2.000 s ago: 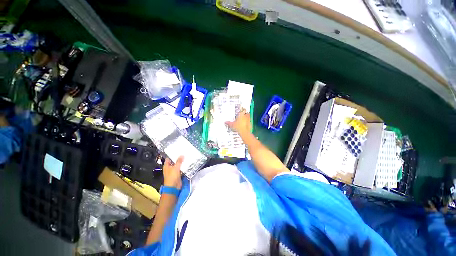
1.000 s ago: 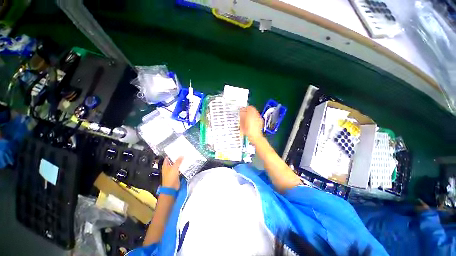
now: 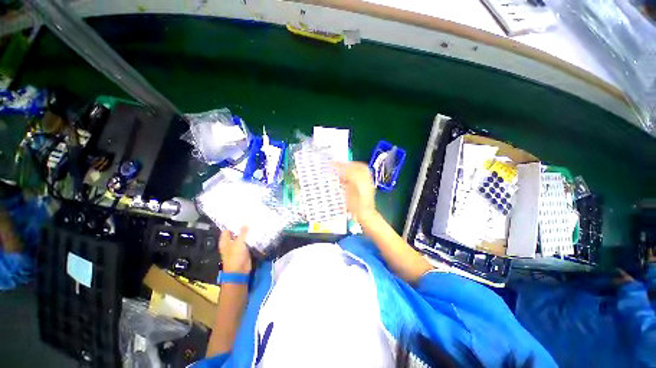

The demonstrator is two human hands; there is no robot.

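A white sheet with rows of small parts (image 3: 318, 190) lies over the green basket (image 3: 288, 188) in front of me. My right hand (image 3: 357, 188) is at the sheet's right edge, fingers pointing left; whether it pinches the sheet is unclear. My left hand (image 3: 234, 251) holds the lower edge of a clear plastic bag (image 3: 244, 212) with white content, left of the basket. A plain white slip (image 3: 331, 136) sticks out at the basket's far end.
Small blue bins (image 3: 265, 162) stand on both sides of the basket. Another crinkled bag (image 3: 216, 136) lies back left. An open carton (image 3: 451, 190) with black dots sits right on a black tray. Black compartment trays (image 3: 78, 287) and cardboard (image 3: 190, 296) are left. Blue-sleeved people show at both sides.
My right hand has moved from on top of the sheet to its right edge. The bag in my left hand has shifted and now looks more spread out. The camera view has shifted slightly.
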